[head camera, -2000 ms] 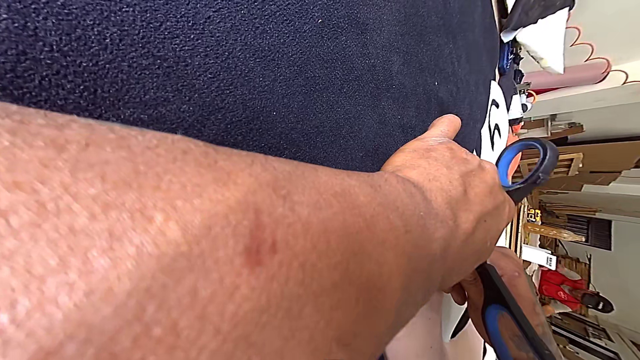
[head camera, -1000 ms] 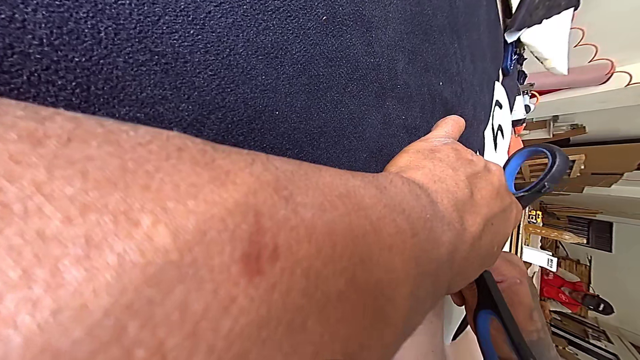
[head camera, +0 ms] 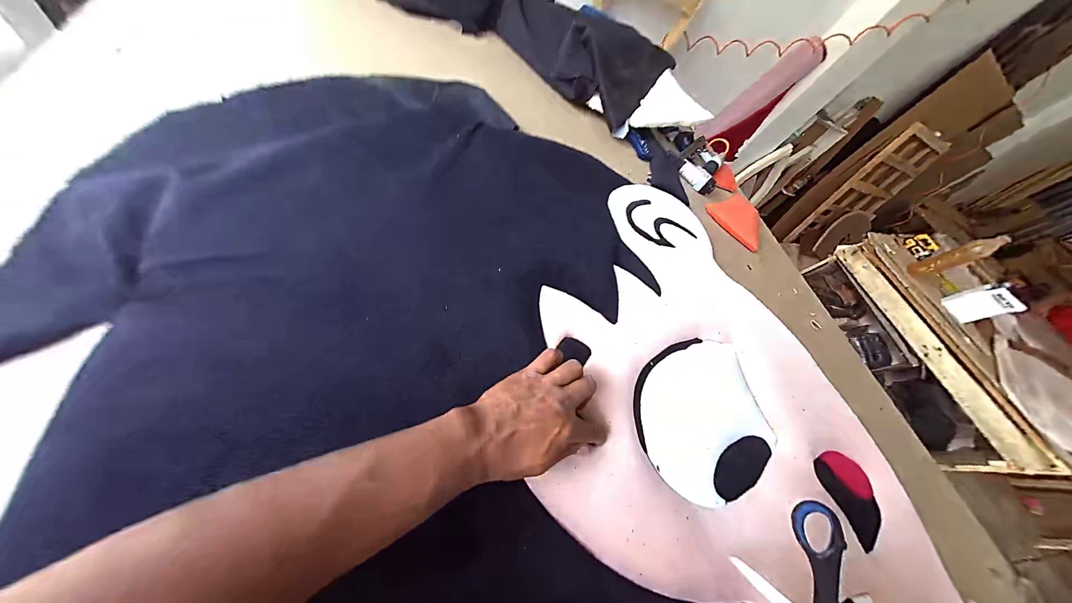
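Observation:
My left hand [head camera: 536,419] lies back up on a large flat cartoon figure, its fingers curled down over the pale face [head camera: 620,494]. Its fingertips meet a small black piece [head camera: 574,350]; whether they grip it is hidden. Dark navy fabric [head camera: 335,276] spreads out under and beside my forearm. The face has a white eye with a black pupil [head camera: 742,469], a red and black oval [head camera: 850,498] and a white ear with black curved marks [head camera: 662,224]. Near the bottom edge, scissors with a black and blue handle [head camera: 818,536] show only in part. My right hand is out of view.
Orange pieces [head camera: 735,219], a small bottle [head camera: 697,176] and dark cloth with white fabric [head camera: 586,59] sit along the table's far edge. Beyond are a pink roll [head camera: 766,92], a wooden frame [head camera: 875,180], cardboard and a cluttered wooden bench [head camera: 946,352].
The view has shifted widely, bringing the figure's face into sight. My right hand, holding the scissors in the earlier frames, has left view. My left hand has come away from beside the scissors' upper ring.

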